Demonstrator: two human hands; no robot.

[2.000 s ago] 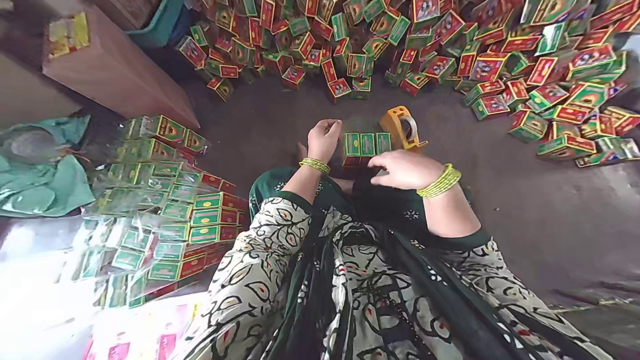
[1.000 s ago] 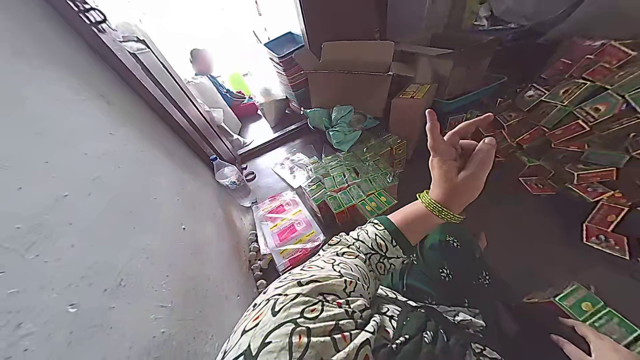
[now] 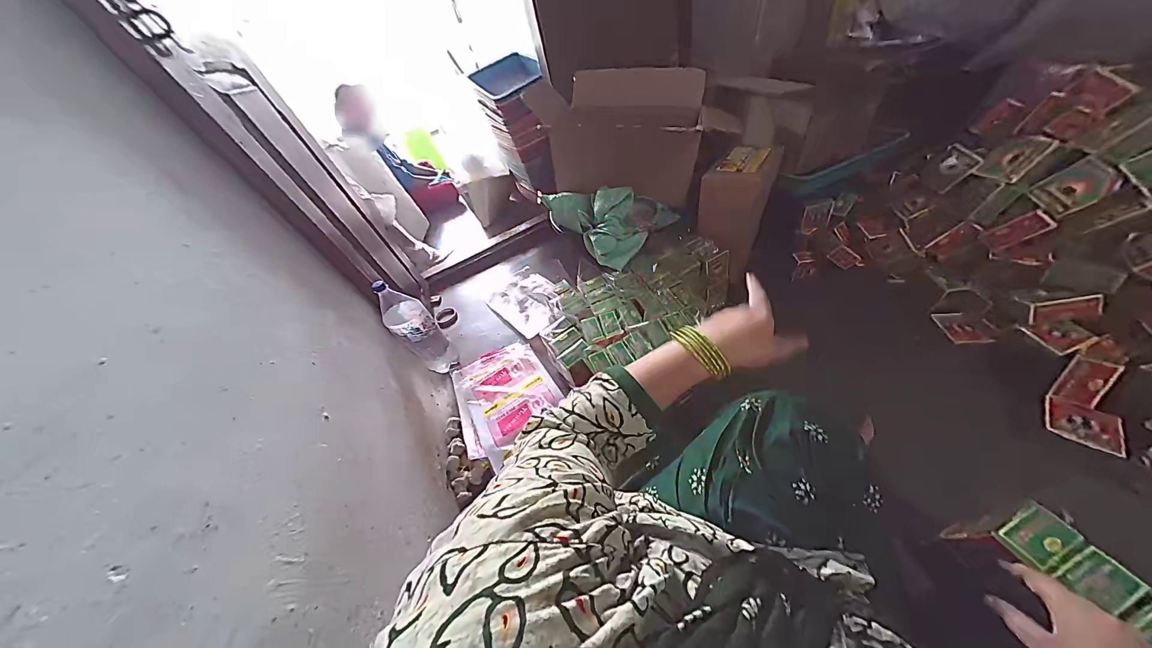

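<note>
My left hand (image 3: 742,335), with yellow-green bangles at the wrist, is raised beside the near right side of the wrapped green boxes (image 3: 621,315). Its thumb and fingers are spread, somewhat blurred, and I see nothing in it. At the lower right edge my right hand (image 3: 1048,607) has its fingers apart against a row of small green boxes (image 3: 1071,553) on the dark floor; part of this hand is cut off by the frame. A large heap of loose red and green boxes (image 3: 1021,234) spreads across the upper right.
Pink printed packets (image 3: 508,400) and a plastic bottle (image 3: 414,326) lie along the wall (image 3: 207,360). Behind the wrapped boxes are a green cloth bundle (image 3: 612,225), a tall carton (image 3: 738,202) and an open cardboard box (image 3: 625,148). A person (image 3: 378,162) sits beyond the doorway.
The view has swung far to the left since the oldest frame. Over the last second my left hand has lowered toward the wrapped boxes. My right hand remains by the row of green boxes.
</note>
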